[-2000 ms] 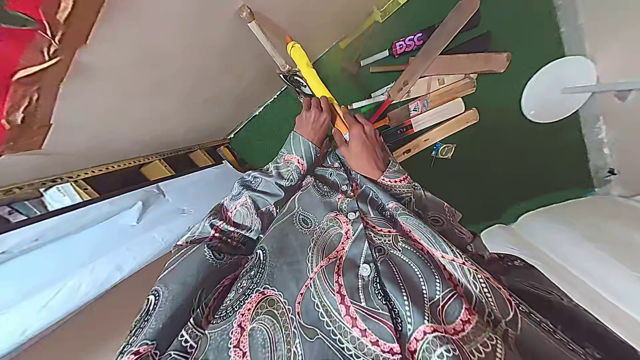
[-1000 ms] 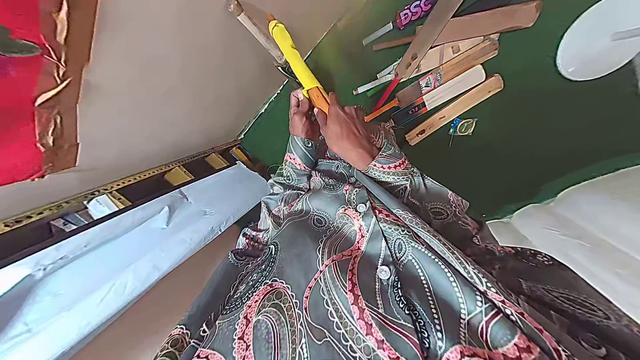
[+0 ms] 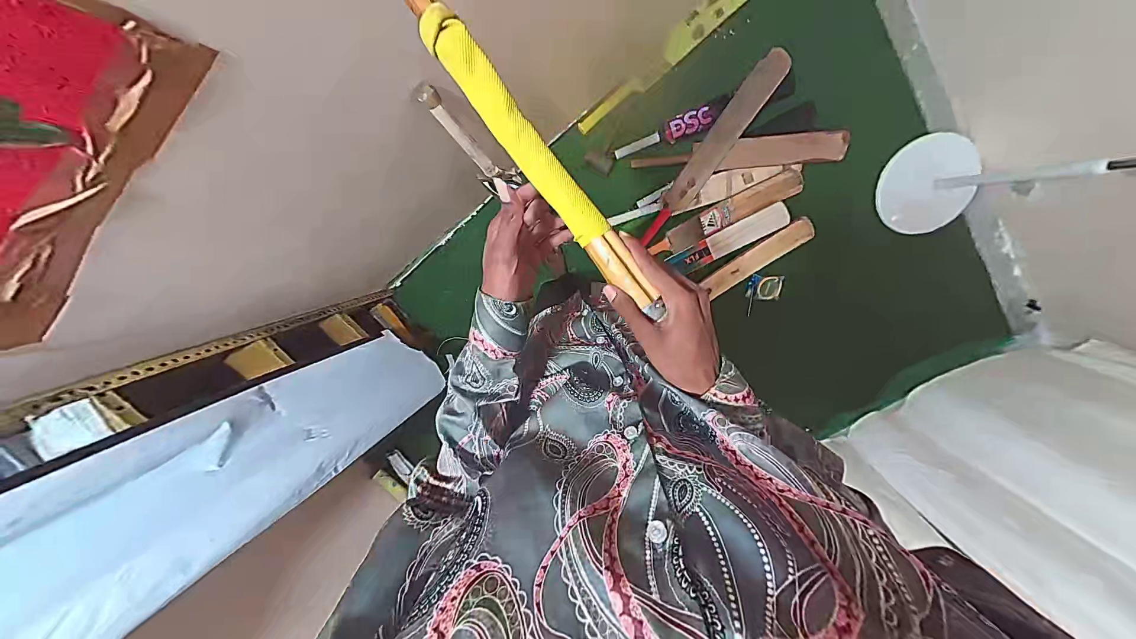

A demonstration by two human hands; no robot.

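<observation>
My right hand point(image 3: 670, 324) grips the bare wooden lower end of a handle, whose upper length is covered by a yellow textured grip sleeve point(image 3: 524, 138). The handle slants up and to the left, its wooden tip just above the sleeve. Behind the sleeve's lower part is my left hand point(image 3: 519, 235), fingers bent at the end of a pale stick-like thing point(image 3: 461, 142) with a rounded top; whether the fingers hold it is hard to tell. Several cricket bats point(image 3: 728, 142) lie fanned on the green floor beyond my right hand.
A small blue-and-yellow item point(image 3: 765, 288) lies on the green floor point(image 3: 887, 311) near the bats. A white disc on a rod point(image 3: 930, 184) is at the right. White padded cloth point(image 3: 1021, 453) covers the lower right. At the left are a white-covered surface point(image 3: 222, 470) and a perforated metal edge point(image 3: 160, 377).
The yellow-sleeved handle has come up larger in view, and my hands, close together on or beside it before, are now farther apart, with my right hand at its lower end.
</observation>
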